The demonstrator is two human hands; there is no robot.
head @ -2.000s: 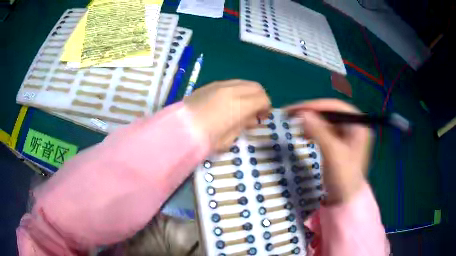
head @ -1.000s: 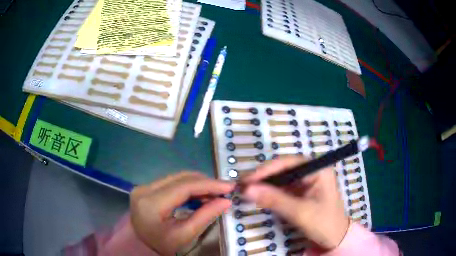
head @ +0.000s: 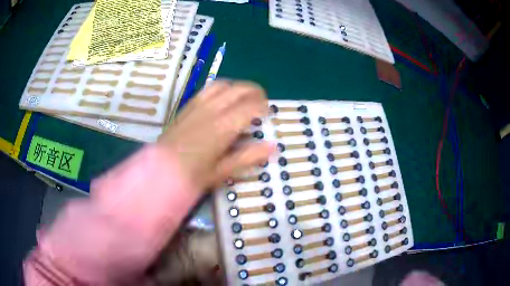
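The foam tray (head: 358, 279) lies in front of me, with columns of tan dumbbell-shaped slots and small dark discs at their ends. Several discs, such as the micro speaker (head: 297, 234), show a bright white face. My left hand (head: 223, 131) is blurred over the tray's upper left part, fingers bent toward the slots; whether it holds a disc cannot be told. My right hand is out of the picture; only a bit of pink sleeve (head: 422, 279) shows at the bottom edge. The test pen is not in view.
Mostly disc-less trays (head: 67, 84) lie at left under a yellow sheet (head: 128, 28). A blue pen (head: 196, 72) and white pen (head: 215, 64) lie beside them. A second filled tray (head: 358, 33) and a brown square (head: 388, 75) are beyond. A red lead (head: 442, 151) runs at right; a green label (head: 55, 156) is front left.
My left hand has moved up and away from the front left edge to the tray's upper left. My right hand and the test pen have left the picture.
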